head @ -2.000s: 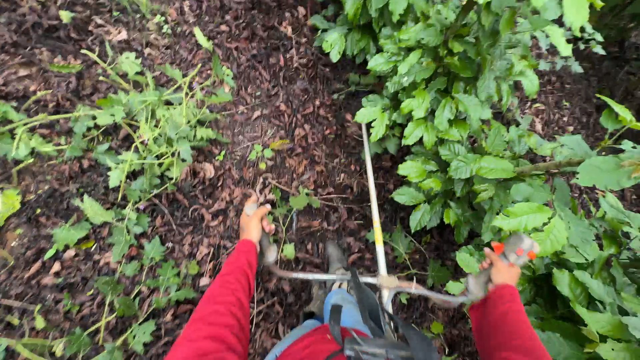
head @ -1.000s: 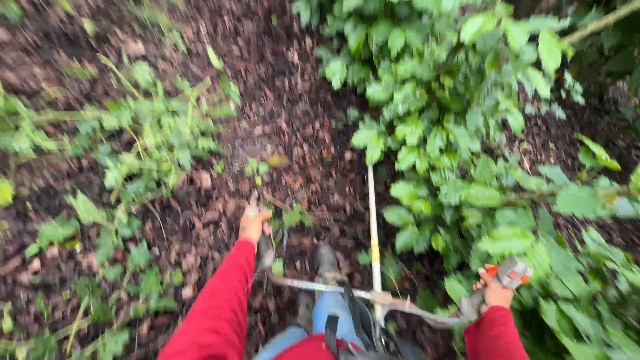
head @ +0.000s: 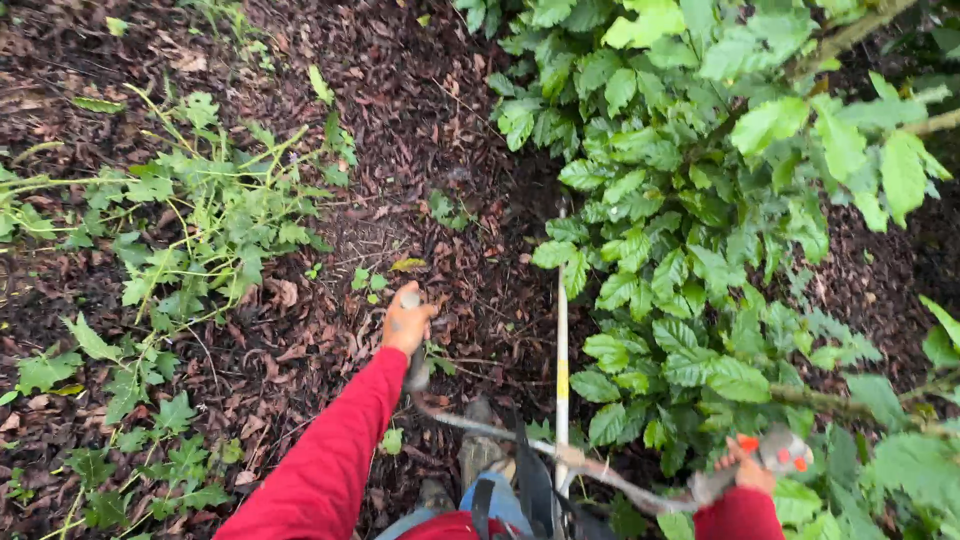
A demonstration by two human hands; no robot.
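Note:
My left hand [head: 406,321] is closed around the grey left grip of a brush cutter's handlebar [head: 487,429], below the middle of the view. At the lower right my right hand [head: 744,466] holds the grey right grip [head: 784,451], which has orange-red controls. A long white shaft [head: 562,337] with a yellow band runs from the handlebar up along the leafy shrub. Its far end lies partly behind leaves, so the cutting head cannot be made out. Black straps [head: 534,480] hang in front of my legs.
A dense green shrub [head: 675,247] with branches fills the right side, touching the shaft's line. Leafy green weeds [head: 202,217] spread over brown leaf litter [head: 420,150] at the left. My boots [head: 480,446] stand on the litter at the bottom.
Both hands keep their hold on the handlebar. The view has shifted slightly over the ground, with a little more of the shrub's branches showing at the upper right than two seconds ago.

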